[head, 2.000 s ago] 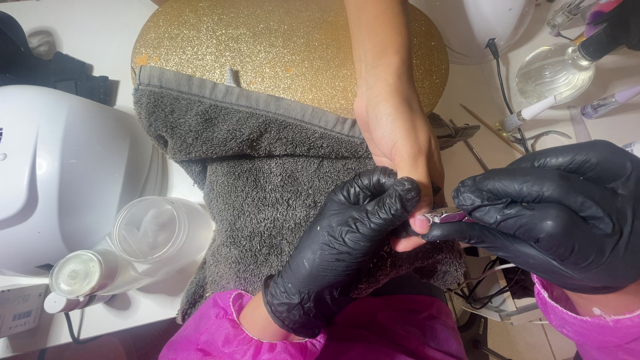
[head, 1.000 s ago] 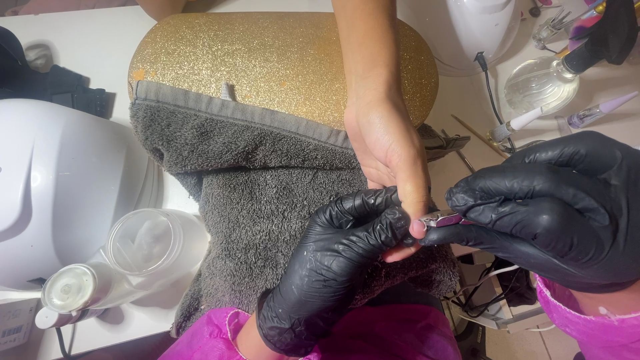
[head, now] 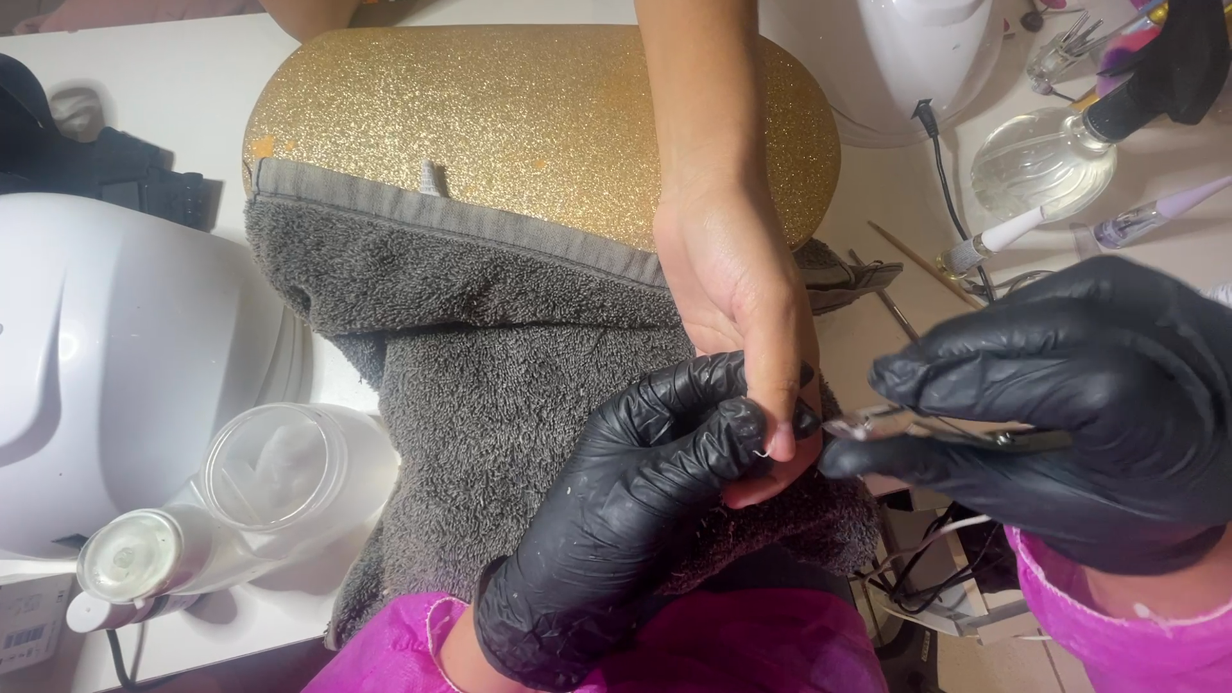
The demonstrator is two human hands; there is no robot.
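Note:
Another person's hand (head: pixel 727 260) reaches down from the top over a gold glitter armrest (head: pixel 462 106) and a dark grey towel (head: pixel 520 404). My left hand (head: pixel 635 500), in a black glove, grips that hand's thumb near its tip, where a small pale sliver shows by the nail. In my black-gloved right hand (head: pixel 1068 414) is a metal nipper (head: pixel 948 428), held between thumb and fingers. Its blurred tip points left and stands a little apart from the held thumb. Part of the nipper is hidden by my palm and fingers.
White rounded devices stand at left (head: pixel 125 366) and top right (head: pixel 905 67). A clear jar (head: pixel 274 467) and a capped bottle (head: pixel 135 553) are at lower left. A glass pump bottle (head: pixel 1039 168), brushes and a thin wooden stick (head: pixel 924 260) lie at right. Cables hang below the table edge.
The nipper was at the person's thumb tip in both earlier frames; my right hand has drawn it away to the right. My left hand still holds the thumb.

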